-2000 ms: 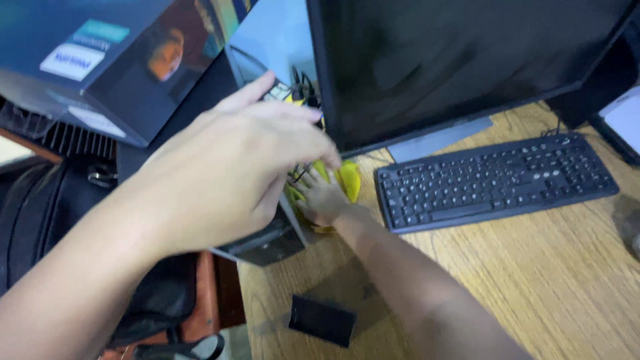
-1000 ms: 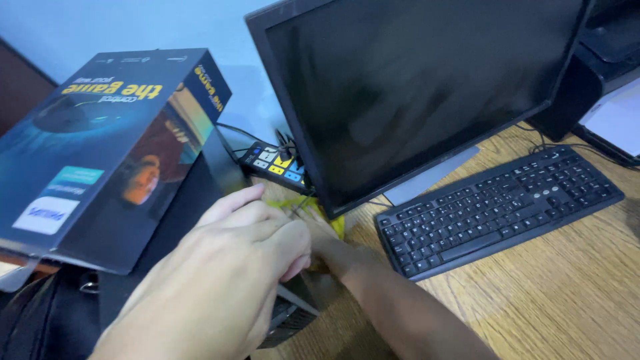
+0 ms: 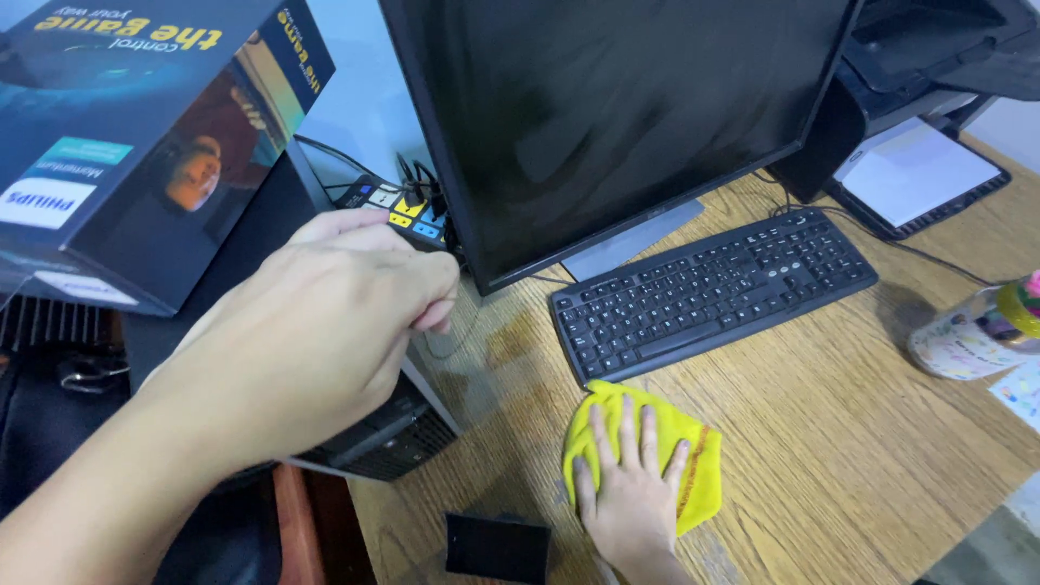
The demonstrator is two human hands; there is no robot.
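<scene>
My right hand (image 3: 630, 504) lies flat with spread fingers on a yellow cloth (image 3: 699, 471), pressing it to the wooden desk (image 3: 812, 439) just below the black keyboard (image 3: 715, 292). My left hand (image 3: 349, 317) is raised over the black computer tower (image 3: 390, 443), its fingers curled; whether anything is inside them is hidden. Beyond its fingertips lies a power strip (image 3: 406, 207) with coloured outlets and black plugs. A black monitor (image 3: 626, 114) stands behind the keyboard. Darker patches mark the desk between the tower and the keyboard.
A large Philips monitor box (image 3: 146, 146) sits at the left. A flat black object (image 3: 497, 548) lies near the front edge. A decorated jar (image 3: 975, 333) stands at the right, with a printer (image 3: 918, 73) and white paper (image 3: 918, 175) behind. A black bag (image 3: 65, 431) is at lower left.
My right hand and the yellow cloth have moved from between the tower and the monitor to the desk in front of the keyboard. My left hand remains raised near the tower.
</scene>
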